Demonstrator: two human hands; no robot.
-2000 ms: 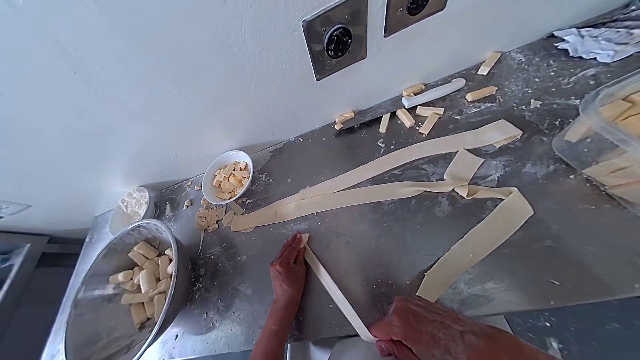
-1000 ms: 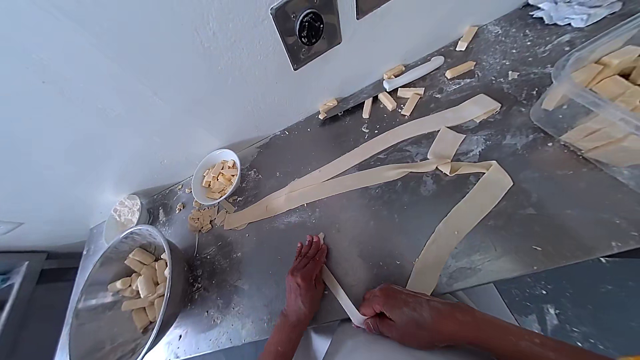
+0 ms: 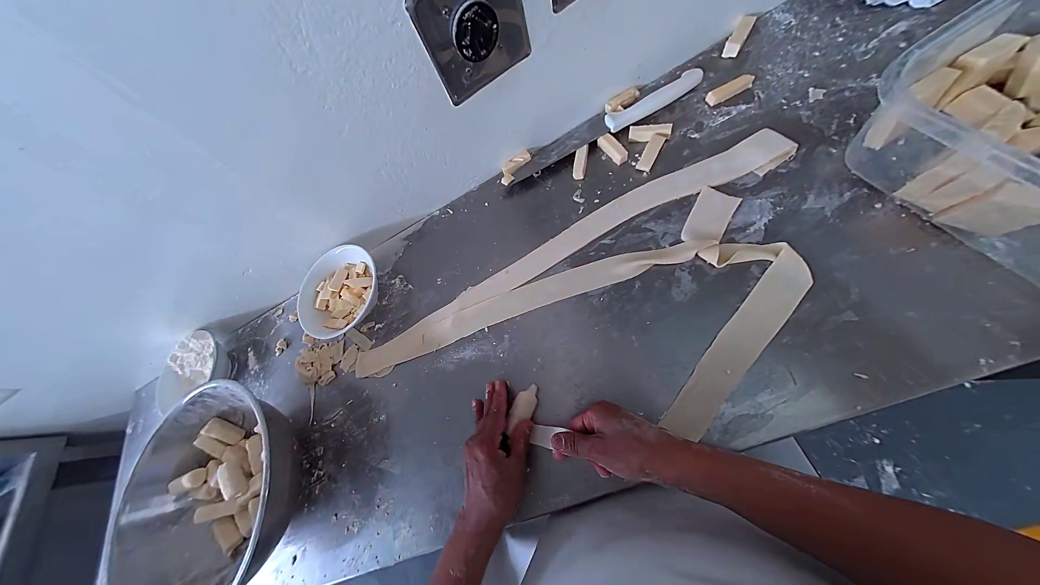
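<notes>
My left hand [image 3: 494, 455] lies on the metal worktop [image 3: 422, 455], its fingers against a short rolled piece of dough [image 3: 524, 406]. My right hand [image 3: 609, 439] pinches the end of a narrow dough strip [image 3: 546, 436], which runs from the rolled piece between the two hands. Behind them, long flat dough strips [image 3: 561, 288] stretch across the worktop, one twisted and folded over at the right. A white bowl [image 3: 302, 296] of small cut pale pieces [image 3: 345, 296] stands at the strips' left end, beside dough scraps [image 3: 318, 361].
A large metal bowl [image 3: 276, 463] of dough pieces stands at lower left, beside a tub of flour [image 3: 192, 357]. Along the wall lie a white-handled knife [image 3: 654, 99] and cut sticks [image 3: 613, 149]. A clear plastic container [image 3: 873, 154] of pale blocks is at right.
The dough strip between my hands has become much shorter, with a rolled piece now by my left fingers. My right hand has come close to my left hand.
</notes>
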